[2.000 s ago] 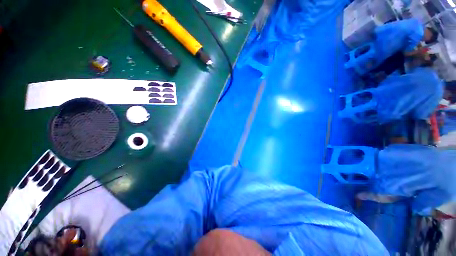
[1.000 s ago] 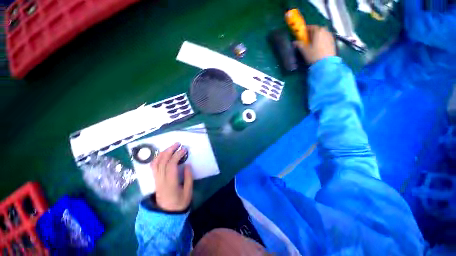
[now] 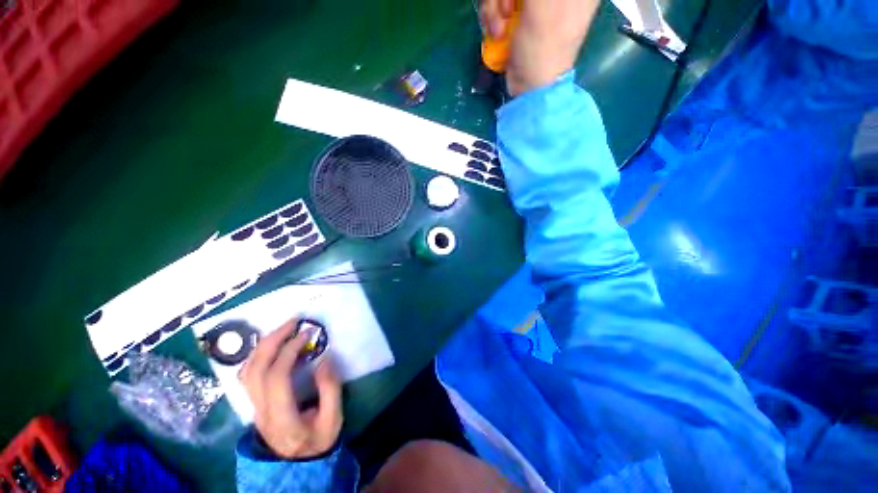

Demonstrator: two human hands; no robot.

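My left hand (image 3: 294,390) rests on the white pad (image 3: 361,332), its fingers at a small round case (image 3: 310,339) with a dark rim and a yellowish inside. A dark ring-shaped part with a white centre (image 3: 230,343) lies left of the fingers on the pad. My right hand (image 3: 539,43) is at the top, cut off by the picture's edge, and holds the orange-yellow electric screwdriver (image 3: 496,52); its tip is hidden. Thin dark tweezers (image 3: 337,276) lie across the pad's upper edge.
Round black dish (image 3: 362,186), white disc (image 3: 442,192), tape roll (image 3: 440,241), metallic module (image 3: 414,85) and two sticker sheets (image 3: 183,289) (image 3: 375,123) lie beyond the pad. A clear bag (image 3: 168,397) is left. Red trays (image 3: 58,58) and a blue bin (image 3: 120,470) are at the left.
Two seconds ago the screwdriver lay on the mat; my right hand has since taken hold of it and moved left with it. My left hand stays at the case. The view has shifted.
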